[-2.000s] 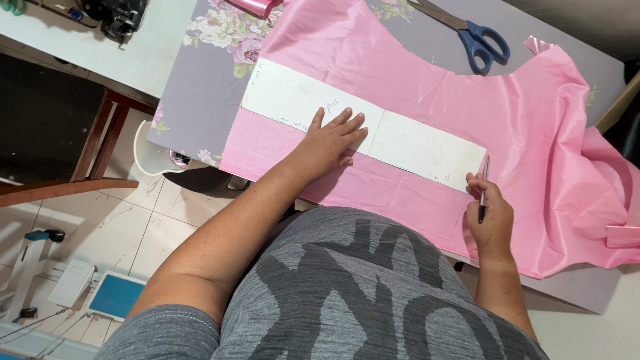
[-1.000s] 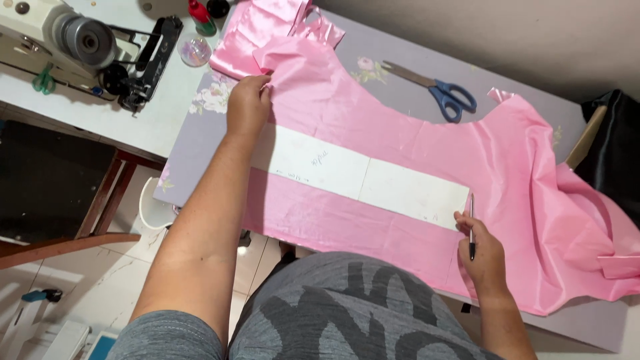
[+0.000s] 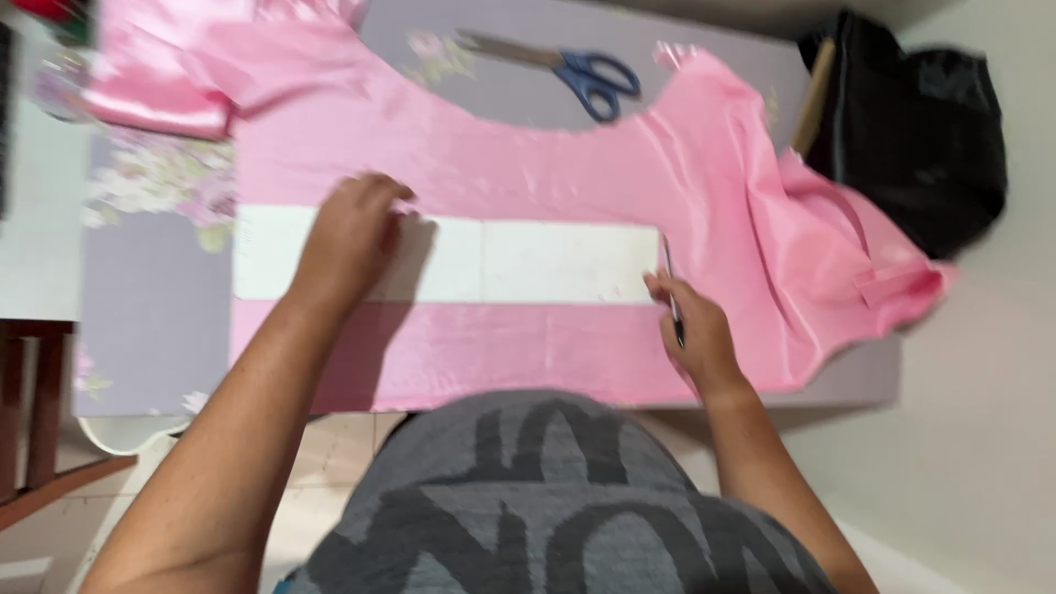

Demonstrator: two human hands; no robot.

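Observation:
Pink satin fabric (image 3: 511,173) lies spread over the table, with a long white paper pattern strip (image 3: 561,260) flat on it. Over the strip's left part is my left hand (image 3: 355,231), fingers bent and nothing seen in them; its shadow falls on the paper to the right. My right hand (image 3: 697,330) holds a slim pen (image 3: 675,305) at the strip's right end, the upper tip near the paper's edge. Fingertips of that hand touch the strip's lower right corner.
Blue-handled fabric scissors (image 3: 569,66) lie on the floral table cover (image 3: 148,280) beyond the fabric's curved edge. Folded pink satin (image 3: 165,74) is at the upper left. A black cloth or bag (image 3: 916,132) stands at the right, near the wall. A wooden chair (image 3: 49,412) is at the lower left.
My left hand has moved from the fabric's upper left edge to over the paper strip. My right hand stays at the strip's right end with the pen. The view has shifted.

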